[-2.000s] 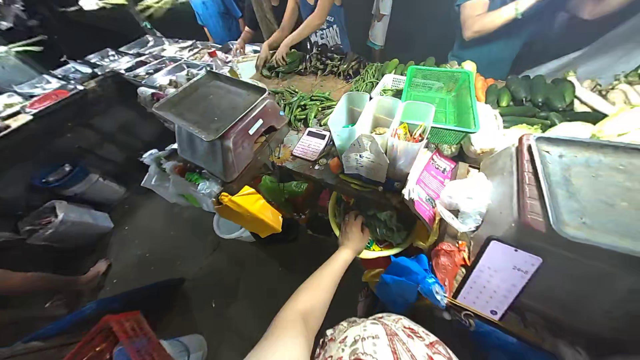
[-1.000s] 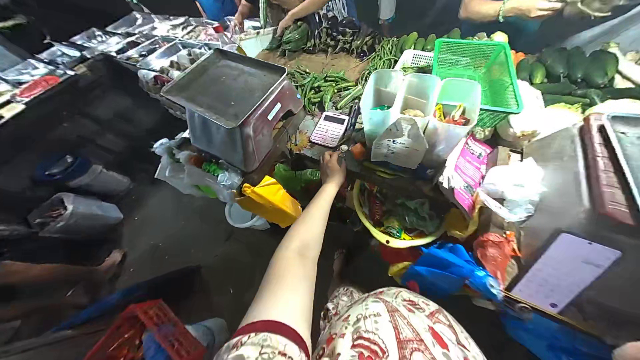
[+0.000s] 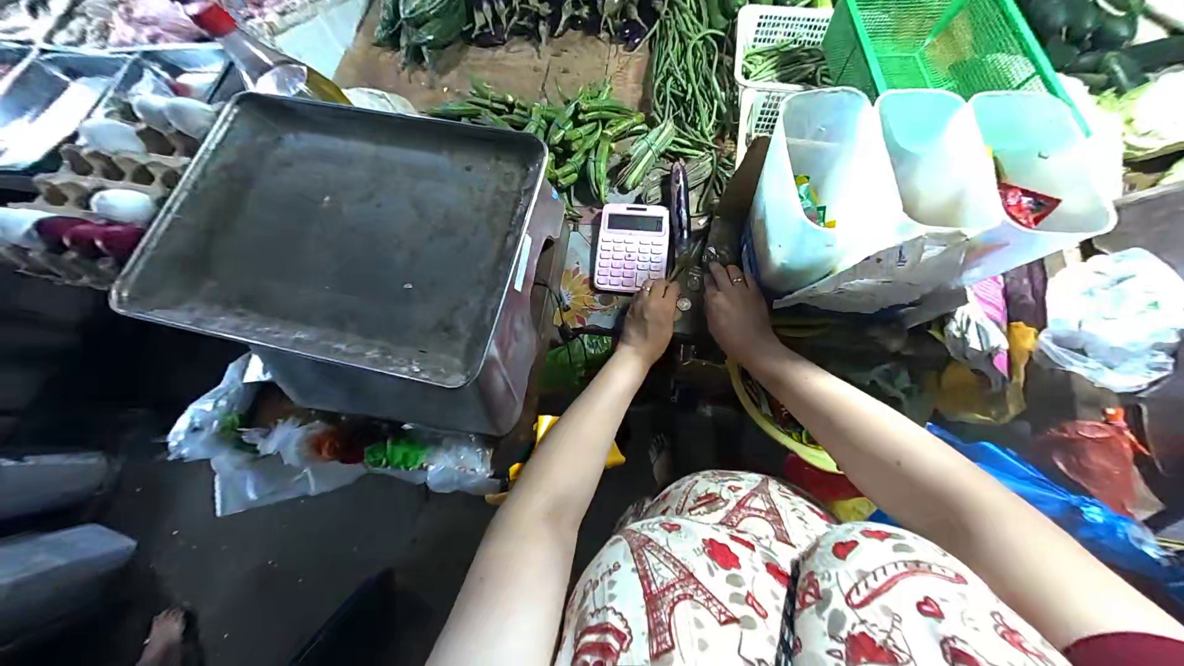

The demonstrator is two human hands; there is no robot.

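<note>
My left hand (image 3: 650,319) rests at the lower right corner of a pink calculator (image 3: 632,248), its fingers bent; whether it holds anything is unclear. Just to its right, my right hand (image 3: 735,301) reaches down beside the white plastic containers (image 3: 832,176), a ring on one finger. Its fingertips are over small things on the dark surface, and I cannot tell if it grips any. A coin (image 3: 684,303) lies between the two hands. Above them is a dark eggplant (image 3: 680,199), right of the calculator.
A scale with a metal tray (image 3: 333,240) stands at left, egg trays (image 3: 102,185) beyond it. Green chili peppers (image 3: 583,139), long beans (image 3: 689,83) and a green basket (image 3: 943,46) lie at the back. A yellow-rimmed basin (image 3: 768,416) sits below my right forearm; plastic bags hang at both sides.
Two seconds ago one hand was in the basin; one second ago a hand was just below the calculator. Both my hands are now near the calculator. The view has moved closer over the stall.
</note>
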